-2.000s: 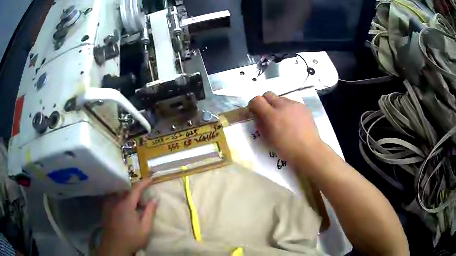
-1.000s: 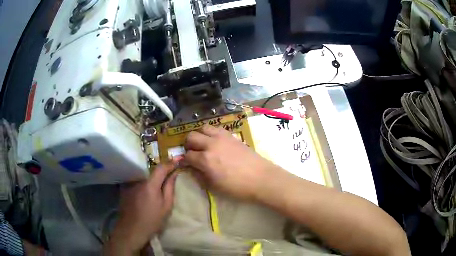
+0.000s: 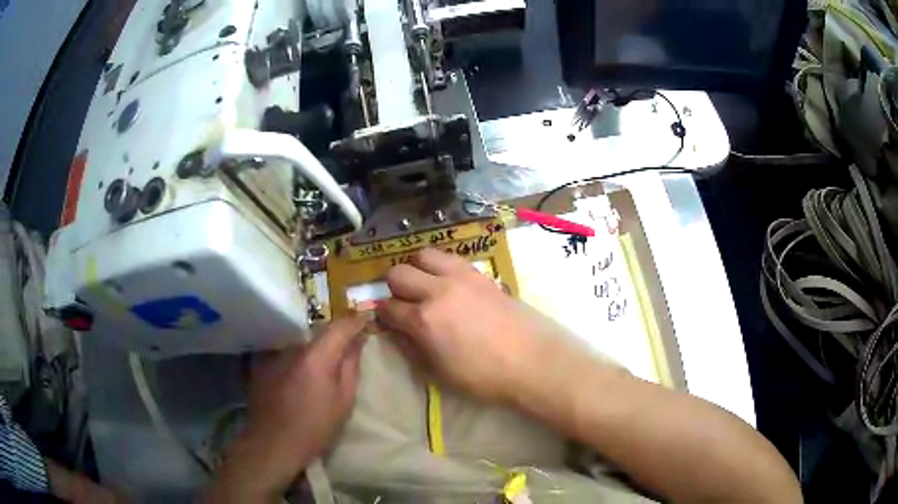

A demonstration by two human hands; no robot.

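Observation:
The beige cloth bag (image 3: pixel 394 394) lies in front of the sewing head, with a yellow tape strip (image 3: pixel 435 418) running down it. An amber clamp frame (image 3: pixel 340 266) with black handwriting sits at the cloth's far edge. My right hand (image 3: pixel 458 320) lies over the frame's window, its fingertips pinching at the cloth edge. My left hand (image 3: pixel 305 394) holds the same edge near the window's left corner, its fingertips touching or nearly touching my right fingers. A bit of red shows there. What lies under my palms is hidden.
The white sewing head (image 3: pixel 197 285) stands at left. A pink-red tool (image 3: pixel 556 221) lies on the white template (image 3: pixel 581 285) with handwritten numbers. A black cord (image 3: pixel 620 170) runs behind it. A dark screen (image 3: pixel 679 39) is at the back. Beige straps (image 3: pixel 817 261) are heaped at right.
My right hand has come from the template's far side to the clamp window, uncovering the pink-red tool. My left hand has moved up to the cloth edge beside it. The view has shifted slightly.

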